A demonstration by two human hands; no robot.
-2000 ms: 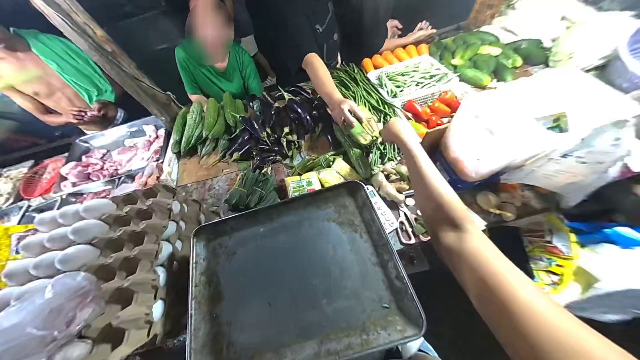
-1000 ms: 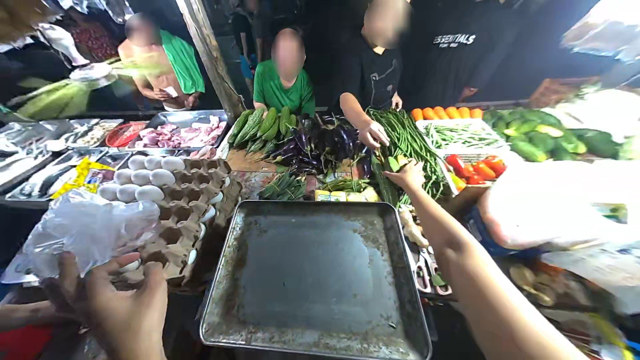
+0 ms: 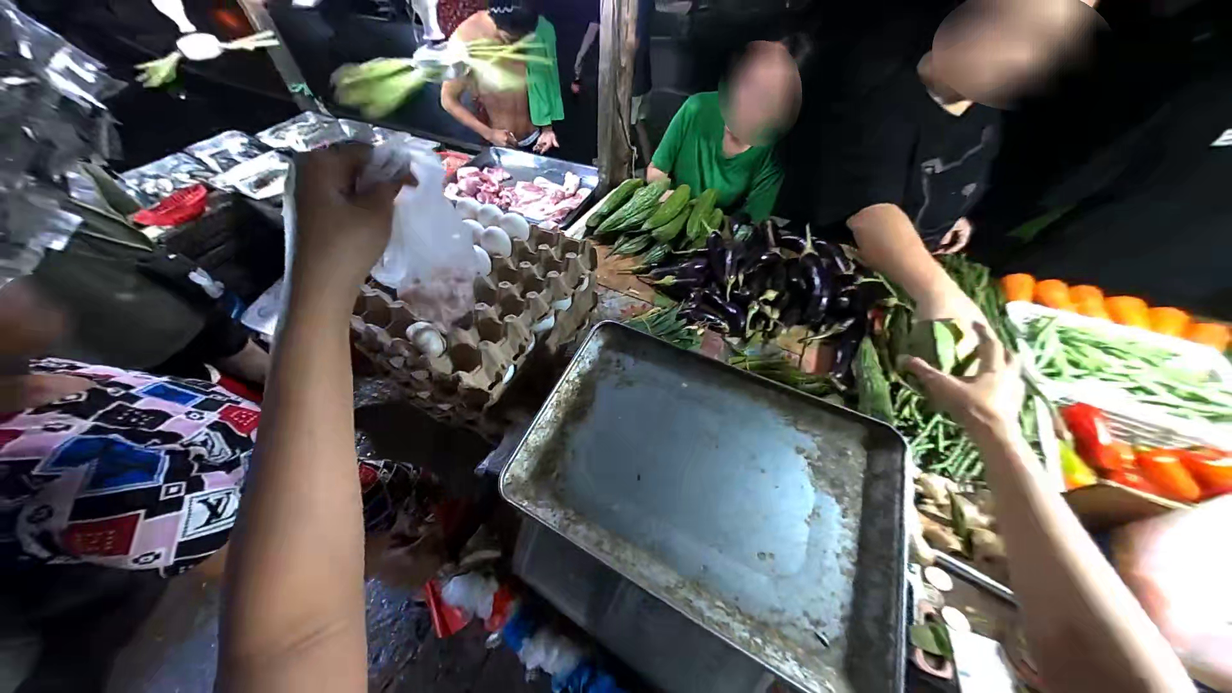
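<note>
My left hand (image 3: 348, 197) is raised at the left, its fingers closed on the top of a translucent plastic bag (image 3: 423, 226) that hangs over the cardboard egg trays (image 3: 553, 279). At the right, my right hand (image 3: 977, 375) reaches over the green vegetables, its fingers around a green vegetable (image 3: 934, 345), partly hidden. Another person's arm (image 3: 900, 250) comes down from behind and meets the same spot. A worn metal tray (image 3: 707, 481) lies between my arms, with purple eggplants (image 3: 770, 274) behind it.
Bitter gourds (image 3: 664, 212) lie by a wooden post (image 3: 617, 96). Raw meat fills a metal pan (image 3: 539, 173). Red peppers (image 3: 1145, 457), green beans (image 3: 1121, 351) and carrots (image 3: 1126, 308) stand at the right. Several people are around the stall; one in patterned cloth (image 3: 125, 462) is close at left.
My left hand has risen from low beside the eggs and now holds up the plastic bag. My right hand stays among the green vegetables near the other person's hand. The view has turned left.
</note>
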